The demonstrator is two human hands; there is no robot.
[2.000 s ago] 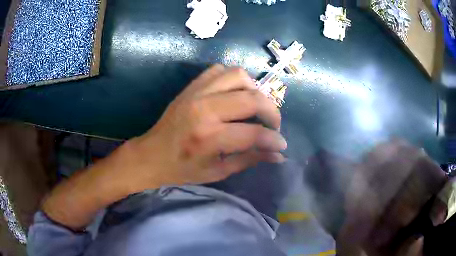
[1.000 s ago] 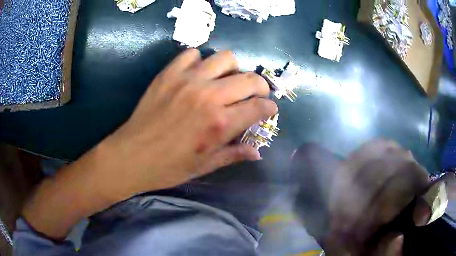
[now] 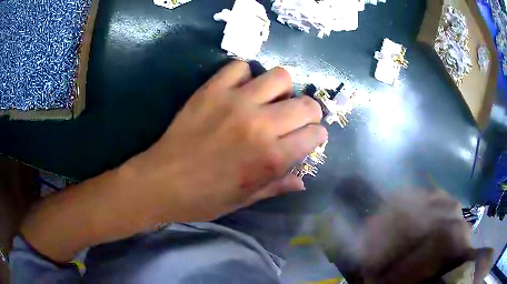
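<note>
My left hand (image 3: 222, 144) is over the green bench top, its fingers curled around a small white insert with gold contacts (image 3: 311, 161), which shows past the fingertips and is partly hidden. Just beyond the fingers lies another white piece with gold contacts (image 3: 338, 105). My right hand (image 3: 417, 233) is at the lower right, dark and heavily blurred. A dark blurred shape beside it may be the screwdriver, but what the hand holds cannot be made out.
The screw tray (image 3: 79, 83) is at the upper left. A white block (image 3: 245, 28) and a heap of white pieces (image 3: 328, 15) lie at the top. A smaller white piece (image 3: 389, 64) lies right of them. The cardboard parts tray (image 3: 479, 89) is at the upper right.
The heap of white pieces shows more as the view shifts. Since two seconds ago, the left hand has closed on the gold-contact insert near the thumb. The right hand stays low and blurred.
</note>
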